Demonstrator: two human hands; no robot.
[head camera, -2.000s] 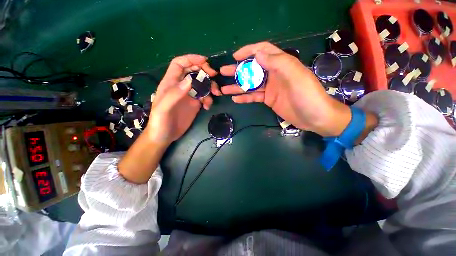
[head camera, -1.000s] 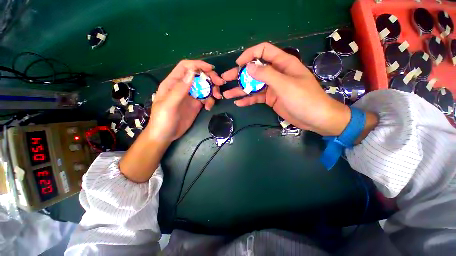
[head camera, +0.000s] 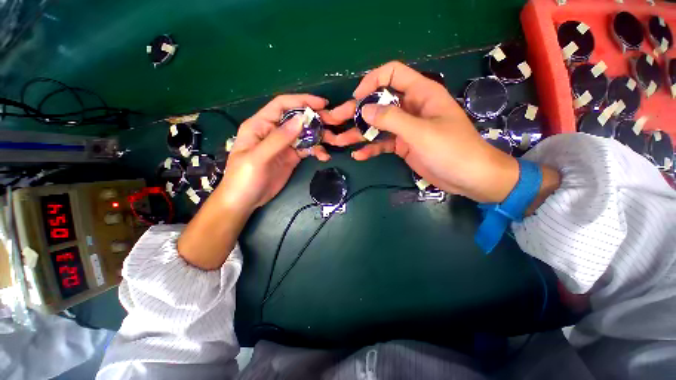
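My left hand holds a round display module with a pale tape tab, its face dark with a greyish sheen. My right hand holds a second dark disc with pale tabs, the thumb across its face. The two hands are close together, fingertips nearly touching. Below them a dark disc lies on the green mat with a small silvery piece at its lower edge and a thin black cable beside it. Another disc lies partly hidden under my right hand, beside a silvery connector piece.
An orange-red tray of discs stands at right, with several discs beside it. More discs lie at left. A power supply with red digits sits at lower left, black cables above. One disc lies on the green belt.
The held discs' screens lit up blue-white, the right one first, then both, and are now dark. The hands have stayed nearly in place. The disc on the belt has moved right.
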